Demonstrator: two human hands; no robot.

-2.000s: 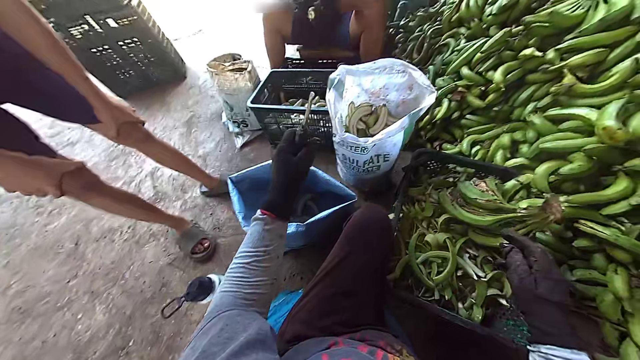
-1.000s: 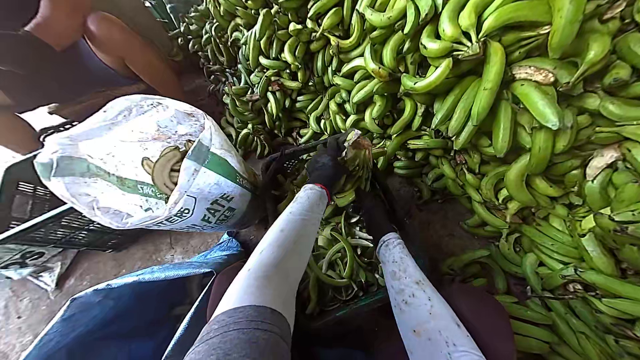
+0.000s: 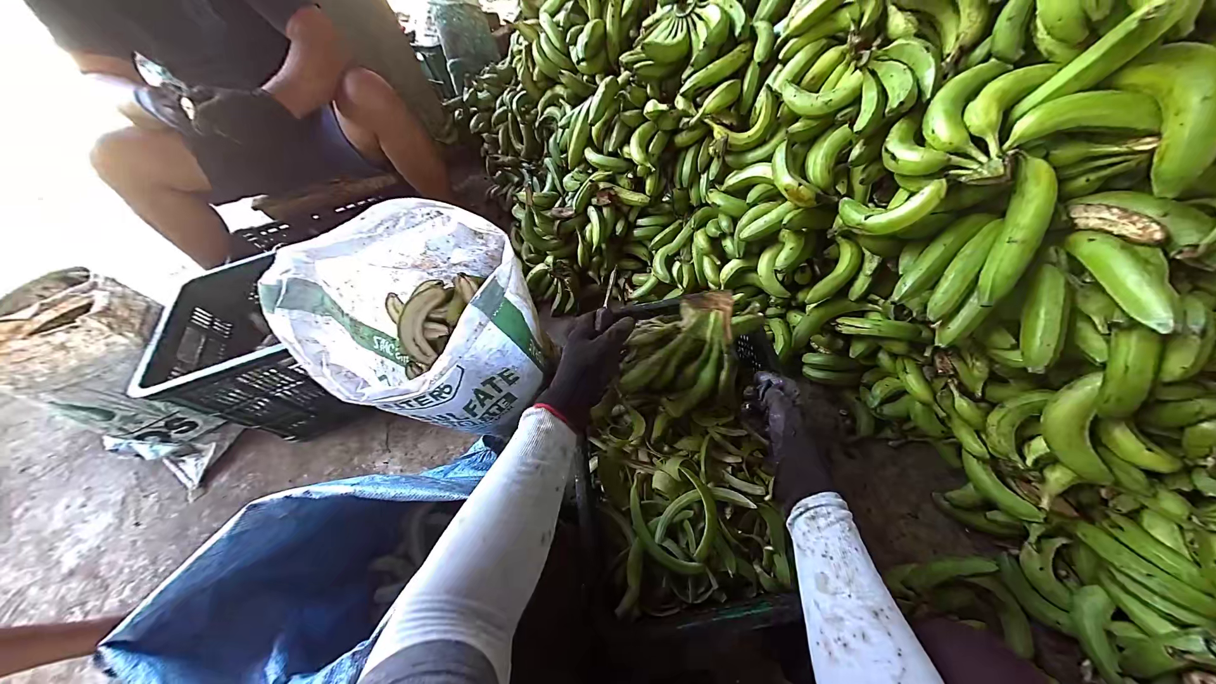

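My left hand [image 3: 589,366], in a dark glove, has curled fingers, with a thin tool [image 3: 610,285] projecting above them. It is at the left side of a bunch of green bananas [image 3: 679,356], whose cut stem points up. My right hand [image 3: 781,423], also gloved, is just right of the bunch; whether its fingers grip anything is unclear. Beneath the bunch, a dark crate [image 3: 731,616] holds loose green peels [image 3: 674,513]. A white printed sack [image 3: 484,385] to the left contains peeled bananas [image 3: 427,323].
Green bananas [image 3: 1026,237] are heaped ahead and right. A blue tarpaulin bag [image 3: 275,560] lies open at lower left. Behind the white sack are a black crate [image 3: 209,328] and another sack [image 3: 76,323]. A seated person [image 3: 285,123] is beyond; another person's limb shows at lower left.
My left hand has moved from above the blue bag to the banana bunch over the peel crate. My right hand remains by that crate. The view has swung right.
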